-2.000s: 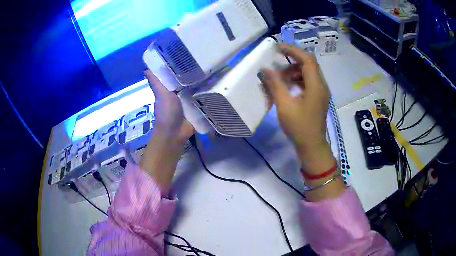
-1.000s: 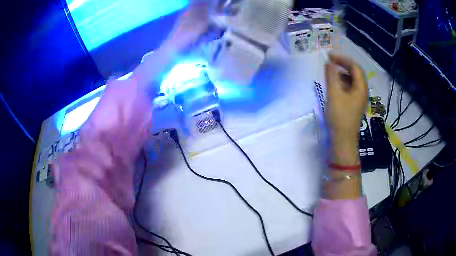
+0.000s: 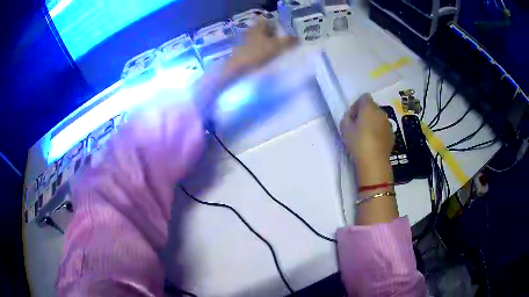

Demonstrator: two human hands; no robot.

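My left hand [image 3: 255, 53] is blurred and reaches over the back row of white units, near a white unit [image 3: 252, 20]; I cannot tell if it touches or holds one. My right hand [image 3: 369, 129] has its fingers curled beside a long pale strip [image 3: 332, 87], perhaps the sticker strip, which is blurred. Whether the fingers grip it is unclear. Black cables [image 3: 255, 178] run across the white table [image 3: 278, 197]. My left sleeve and a bright glare hide the cable ends.
White units [image 3: 310, 26] stand at the back; more [image 3: 55, 200] stand at the left edge. A large remote [image 3: 400, 159] and small remote [image 3: 413, 130] lie right of my right hand, below small metal parts [image 3: 410, 101]. Loose cables and a dark rack [image 3: 406, 14] are at the right.
The two units held up in my left hand earlier are no longer seen there. My left hand has moved over the back row. My right hand has come down beside the strip. The view has shifted.
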